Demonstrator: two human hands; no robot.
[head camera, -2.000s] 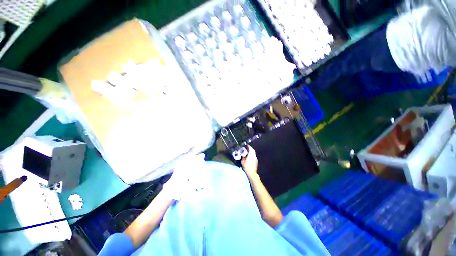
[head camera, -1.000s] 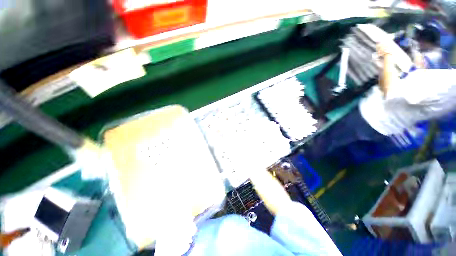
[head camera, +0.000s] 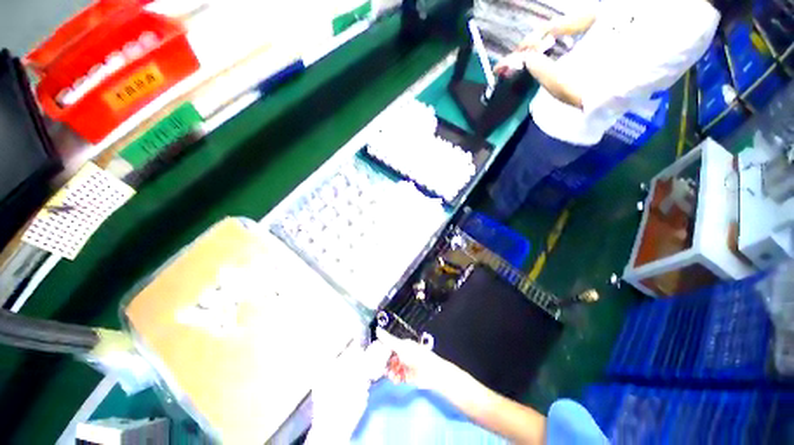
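Note:
A lined box (head camera: 165, 295) with a tan sheet and a clear bag around its rim stands in front of me, with overexposed white parts (head camera: 222, 308) on the sheet. A clear blister tray (head camera: 335, 217) with white parts lies beyond it. My right hand (head camera: 418, 361) is at the box's near right corner, close to my left hand. A small reddish patch shows at its fingers; what it holds is unclear. My left hand (head camera: 344, 378) is a washed-out white shape by the box's near edge, possibly gloved; its fingers cannot be made out. An empty-looking black tray (head camera: 492, 330) lies at my right.
A second black tray (head camera: 453, 200) bears dense white parts beyond the blister tray. Another person (head camera: 601, 78) stands at the far bench. A wire rack (head camera: 514, 278) edges the right-hand tray. Red bin (head camera: 113, 74) is upper left, blue crates (head camera: 688, 339) lower right.
My right hand moved from over the right-hand black tray to the blister tray's near edge, then back beside my left hand. The view has swung, bringing the red bin and other person into sight.

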